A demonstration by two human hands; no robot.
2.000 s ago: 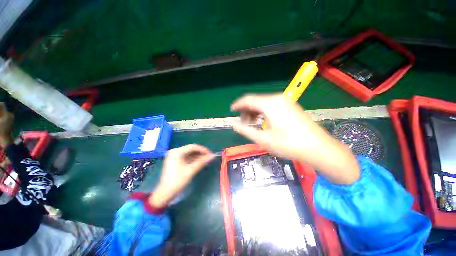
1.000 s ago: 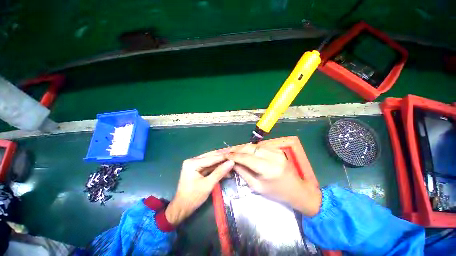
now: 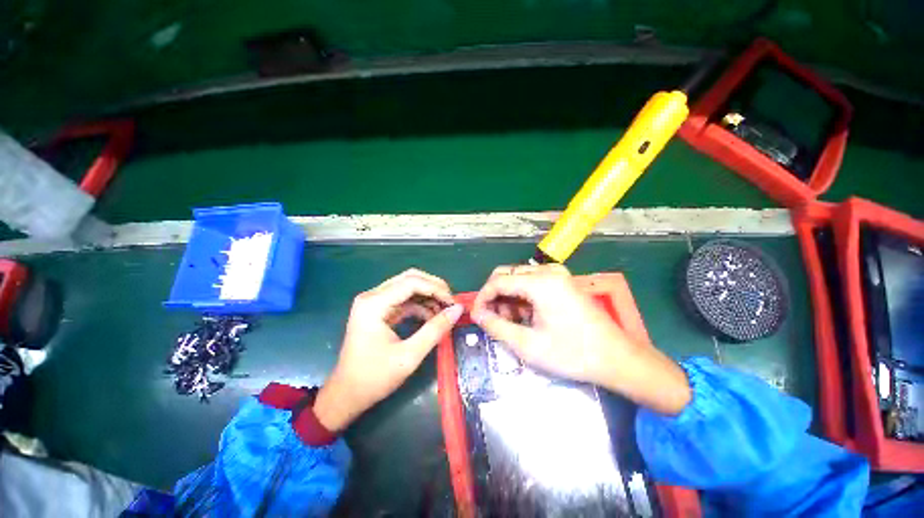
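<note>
An open tablet (image 3: 552, 435) with a bright silver battery lies in a red frame (image 3: 458, 445) in front of me. My left hand (image 3: 390, 344) and my right hand (image 3: 552, 324) meet at the tablet's top left corner, thumbs and fingertips pinched close together. Anything between the fingertips is too small to make out. The yellow electric screwdriver (image 3: 616, 174) stands tilted just beyond my right hand, which hides its tip; its cable runs up to the right.
A blue bin (image 3: 193, 265) with white parts stands left, a pile of small black-and-silver components (image 3: 206, 354) below it. A round screw dish (image 3: 735, 290) is right. More red-framed tablets (image 3: 859, 334) lie far right; another red frame (image 3: 765, 174) is on the conveyor (image 3: 405, 172). A pale sleeve (image 3: 46, 192) shows left.
My right hand has come down from above the tablet's top edge, and my left hand has moved right to meet it. In the last second both hands shifted slightly, uncovering the tablet's top left part.
</note>
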